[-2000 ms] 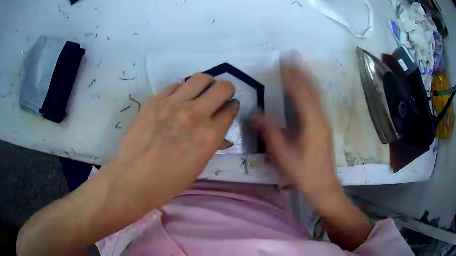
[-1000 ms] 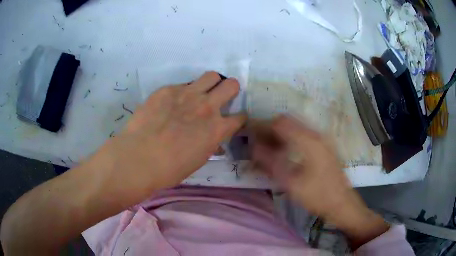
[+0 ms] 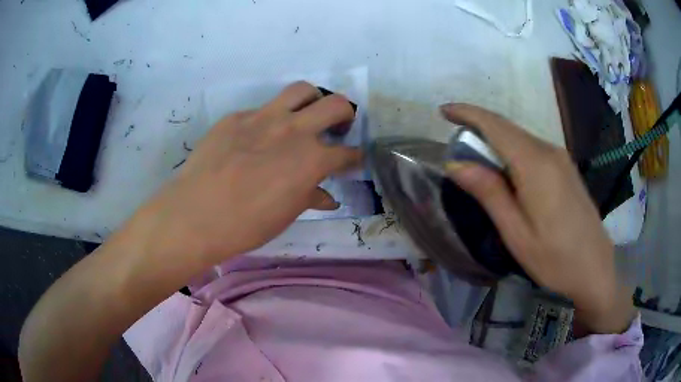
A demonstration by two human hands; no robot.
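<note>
A pocket piece (image 3: 363, 195) lies on a thin white sheet (image 3: 224, 95) at the table's front edge, mostly hidden under my left hand. Its dark edge shows at the top and lower right. My left hand (image 3: 280, 160) presses it down with bent fingers spread over it. My right hand (image 3: 534, 201) grips the handle of the iron (image 3: 429, 205). The iron's tip is close to the right edge of the piece, beside my left fingertips. Whether it touches the fabric is hard to tell. The template is not clearly visible under my left hand.
The finished pocket stack (image 3: 56, 128) lies at the left, its dark band facing right. The dark brown iron rest (image 3: 586, 119) is at the right, with the green-black steam hose (image 3: 631, 140) over it. Pale scraps (image 3: 601, 37) and a yellow object (image 3: 648, 128) lie at the right edge.
My right hand has moved from the pocket piece to the iron, which has come off its rest and leftward to the piece. My left hand stays over the piece.
</note>
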